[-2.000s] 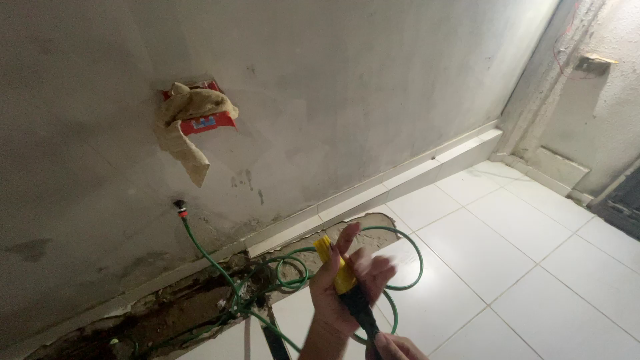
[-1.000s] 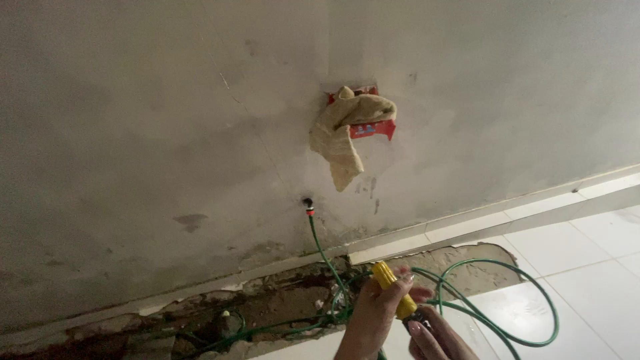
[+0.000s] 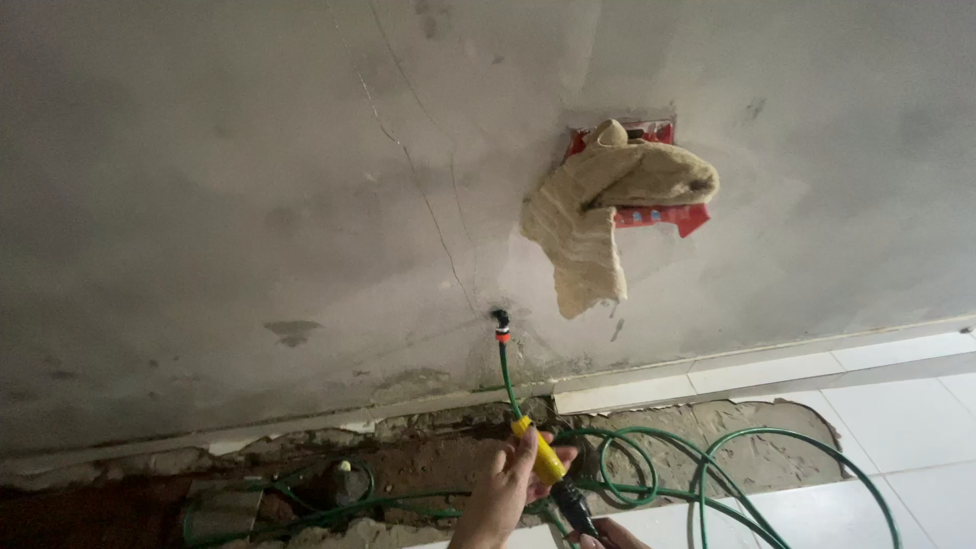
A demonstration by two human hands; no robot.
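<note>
My left hand (image 3: 507, 484) is closed round the yellow barrel of a hose spray nozzle (image 3: 543, 457), whose tip points up toward the wall. At the nozzle's black lower end (image 3: 573, 507), my right hand (image 3: 610, 534) has its fingers on the black part, partly cut off by the bottom edge. Beyond the nozzle tip, a green hose (image 3: 506, 377) hangs from a black wall fitting with an orange-red connector (image 3: 502, 334). Loops of green hose (image 3: 770, 432) lie to the right of my hands.
A beige cloth (image 3: 587, 221) hangs over a red box (image 3: 690, 217) set in the grey wall. Along the wall's foot runs a broken-out trench (image 3: 427, 461) with soil and rubble. White floor tiles (image 3: 900, 419) and a tiled skirting (image 3: 633, 393) lie at the right.
The view has swung left and closer to the wall. Both hands stay at the yellow and black nozzle; its yellow end now points at the hose below the wall fitting.
</note>
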